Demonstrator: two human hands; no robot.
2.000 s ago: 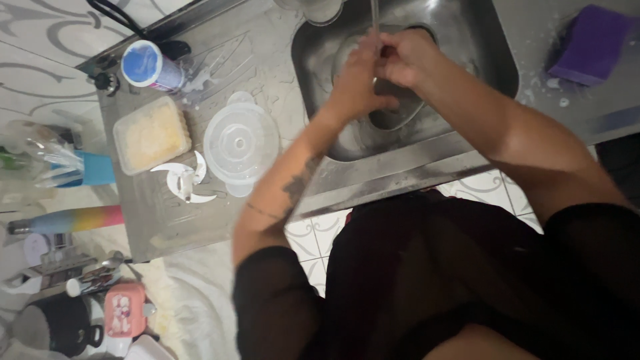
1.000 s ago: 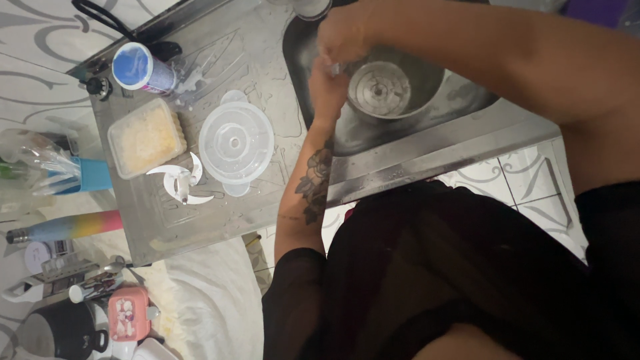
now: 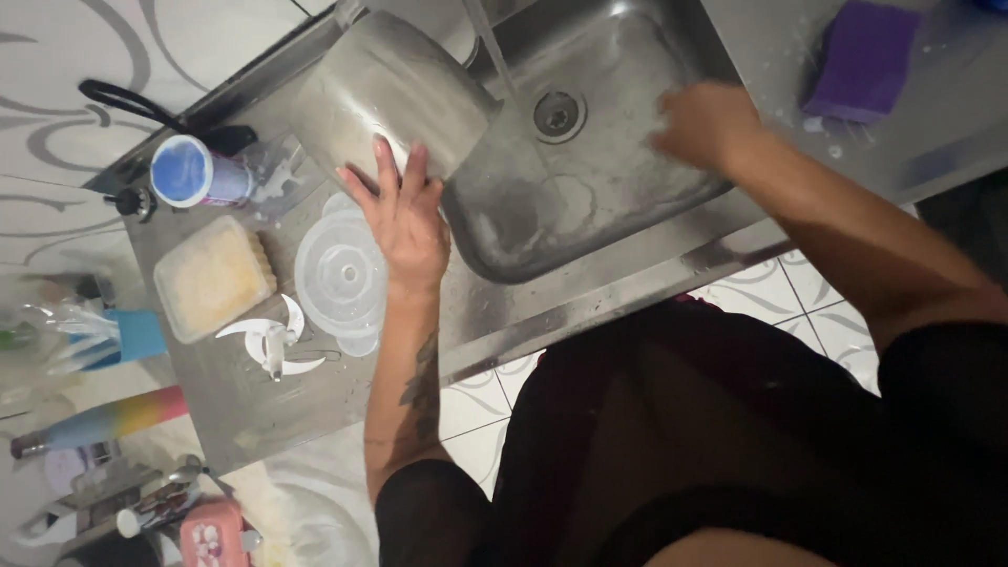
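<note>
My left hand (image 3: pixel 405 213) rests with spread fingers against the side of a metal pot (image 3: pixel 394 94), which is tilted at the left edge of the steel sink (image 3: pixel 598 189). Whether the fingers grip it or only press on it is unclear. Over the right part of the basin is my right hand (image 3: pixel 701 130), blurred, its fingers curled; I cannot tell whether it holds anything. Water (image 3: pixel 496 51) runs down between the pot and the drain (image 3: pixel 559 116). Just left of my left wrist lies a clear plastic lid (image 3: pixel 342 272).
A purple sponge (image 3: pixel 866 59) lies right of the sink. On the left counter are a white chopper blade (image 3: pixel 274 342), a plastic container of pale food (image 3: pixel 213 279) and a blue-topped tub (image 3: pixel 181 172). Farther left stand a blue cup (image 3: pixel 138 339) and a multicoloured bottle (image 3: pixel 118 421).
The pot has moved from inside the basin to its left edge, with my left hand on its side. My right hand has moved away from my left, to the right part of the sink.
</note>
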